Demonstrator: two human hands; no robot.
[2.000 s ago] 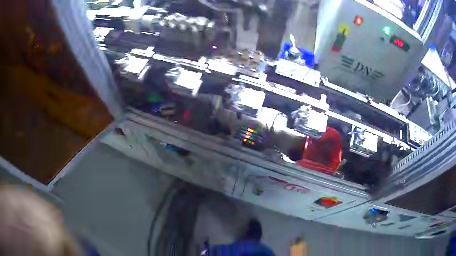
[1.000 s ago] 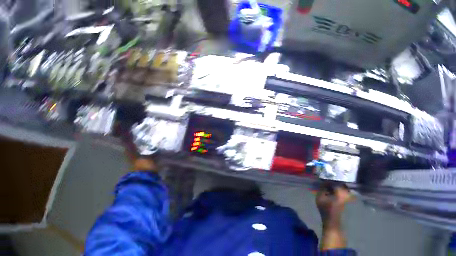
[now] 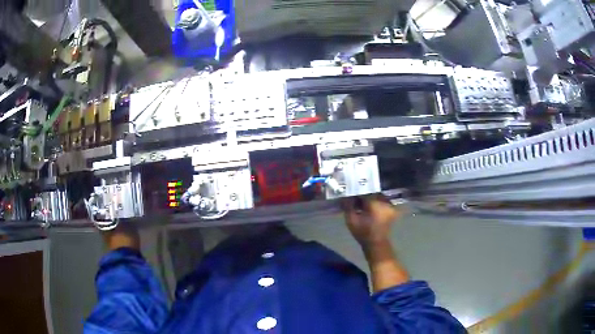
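Silver metal fixtures stand in a row along the conveyor's front side: one at left, one in the middle and one with a short blue tube. My left hand is at the front edge below the left fixture; its fingers are hidden. My right hand is bare, at the front edge just below the fixture with the blue tube. Its fingertips are hidden under the edge, so its grip cannot be told. A red parts bin sits between the middle and right fixtures.
A dark block with red, yellow and green lights is left of the middle fixture. The conveyor track runs behind. A whitish bottle in a blue holder stands at the back. A slotted pale frame slants at right.
The view has swung down and right and come closer to the fixtures. Both hands, seen one second ago at the front edge, are still there. The bottle and bin now appear further left.
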